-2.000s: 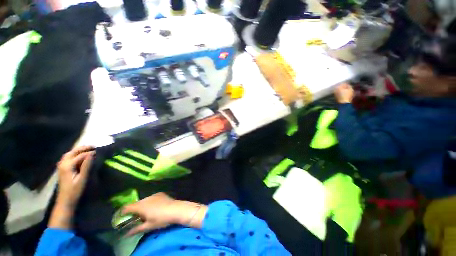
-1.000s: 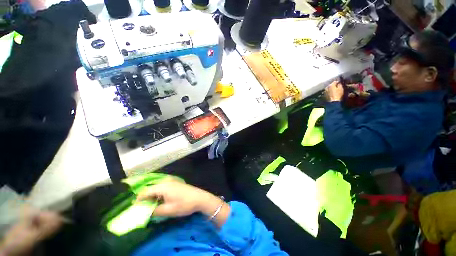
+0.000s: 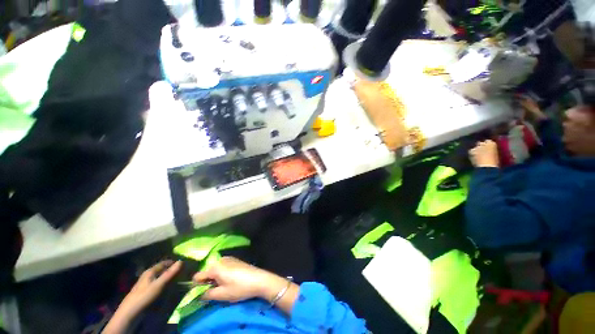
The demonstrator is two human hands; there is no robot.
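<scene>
My right hand [image 3: 238, 279] is over my lap at the bottom centre, its fingers closed on neon-green fabric [image 3: 212, 248]. A thin dark object shows at its fingertips, too blurred to name. My left hand [image 3: 151, 285] is just left of it, fingers bent; whether it grips the dark cloth under it cannot be told. The green pieces spread above and below my right hand, on black fabric in my lap. The white overlock machine [image 3: 261, 72] stands on the table beyond my hands.
A phone [image 3: 295, 169] with an orange-red screen lies at the table edge [image 3: 98, 238], a blue-grey cloth strip [image 3: 307, 195] beside it. Black cloth [image 3: 78, 137] covers the table's left. Green and pale cut pieces [image 3: 399, 282] lie right of my lap. A person in blue [image 3: 528, 202] sits at right.
My left hand has come in from the lower left, close to my right hand. My right hand still holds green fabric, now differently bunched. The view has shifted, moving the machine rightward in the picture.
</scene>
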